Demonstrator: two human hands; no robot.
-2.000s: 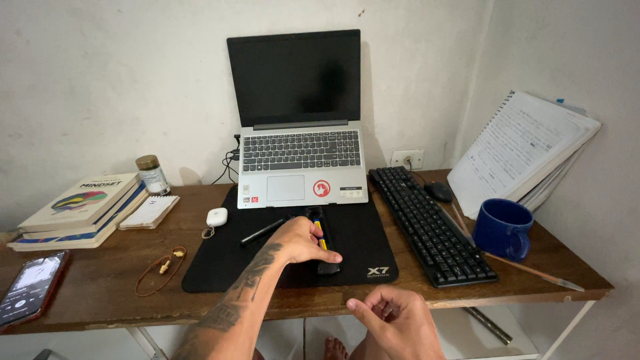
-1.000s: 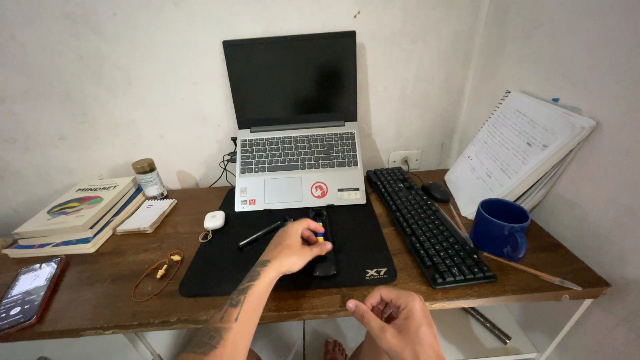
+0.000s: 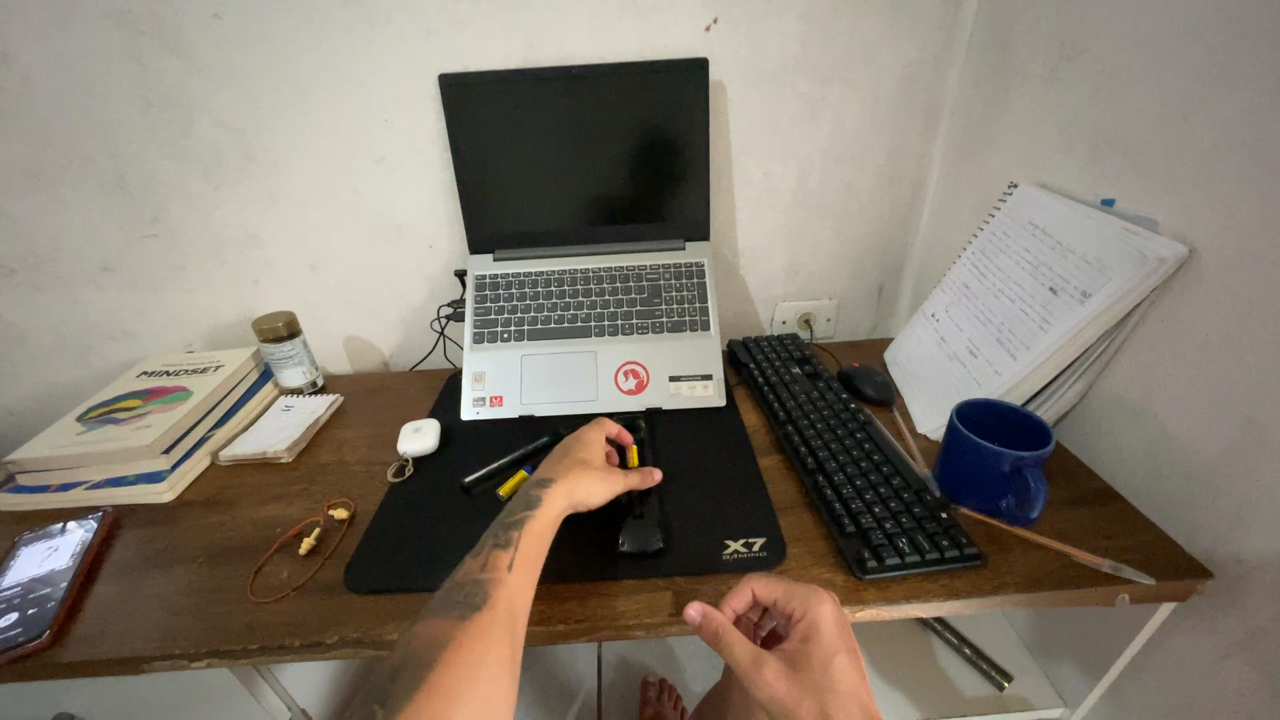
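Note:
My left hand (image 3: 600, 468) is over the black mouse pad (image 3: 715, 480), its thumb and fingertips closed around a yellow battery (image 3: 633, 456). Beneath those fingers a dark elongated device (image 3: 640, 530) lies lengthwise on the pad; its kind is not clear. A second yellow battery (image 3: 514, 484) rests left of the hand, beside a black stick-like object (image 3: 508, 462). In front of the desk's edge is my right hand (image 3: 775, 640), fingers curled, with no object visible in it. The open silver laptop (image 3: 590, 330) stands behind the pad.
Right of the pad are a black keyboard (image 3: 860, 460), a mouse (image 3: 866, 384), a blue mug (image 3: 993, 455), a pen (image 3: 1060, 545) and a leaning spiral notebook (image 3: 1040, 290). On the left are books (image 3: 140, 420), a jar (image 3: 288, 355), a notepad (image 3: 280, 428), a white earbud case (image 3: 418, 438), corded earplugs (image 3: 310, 540) and a phone (image 3: 50, 580).
A yellow battery now shows on the pad left of my left hand, where none was visible one second ago. My right hand has stayed near the desk's front edge.

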